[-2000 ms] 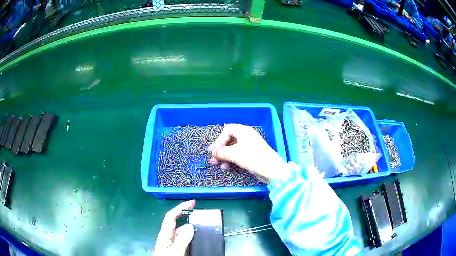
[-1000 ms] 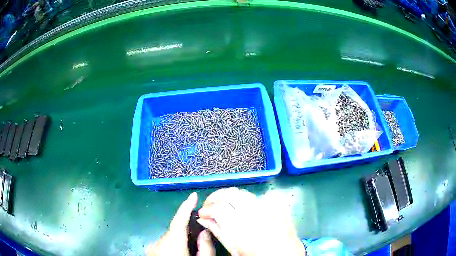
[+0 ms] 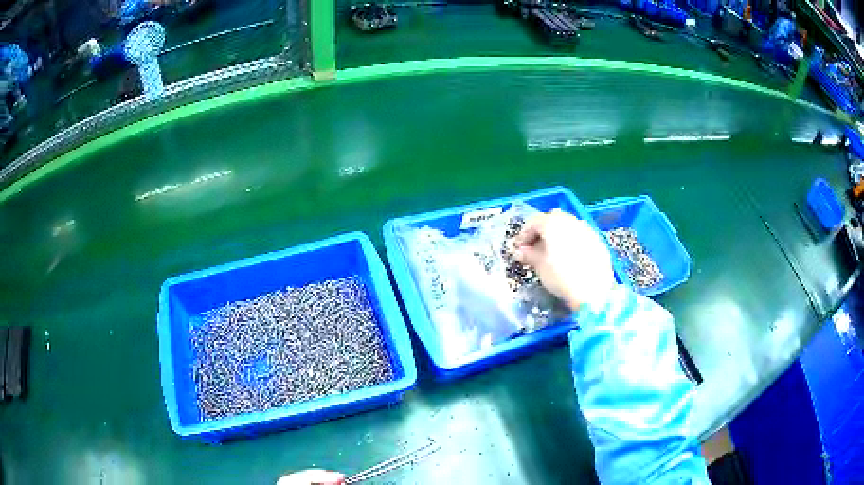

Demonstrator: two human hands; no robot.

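Observation:
My right hand (image 3: 561,254), in a light-blue sleeve, is over the medium blue bin (image 3: 445,368), with its fingertips pinched at the small silver and dark fittings (image 3: 517,270) in the opened clear bag (image 3: 459,294). Whether a part is between the fingers cannot be seen. My left hand (image 3: 313,477) is mostly cut off by the bottom edge; what it holds is hidden. A slim silver tool like tweezers (image 3: 393,464) lies on the bench beside it. The large blue bin (image 3: 284,417) holds many loose metal pins (image 3: 294,346).
The smallest blue bin (image 3: 675,248) with pale metal bits stands at the right. Black housings (image 3: 13,362) lie at the far left edge. A green rail (image 3: 455,64) bounds the bench's far side. Another worker's light-blue cap and sleeve (?) (image 3: 145,52) show at upper left.
My right hand has left the black housing and reached right to the opened bag. My left hand is now almost out of view. The view has turned right, so the bins appear further left.

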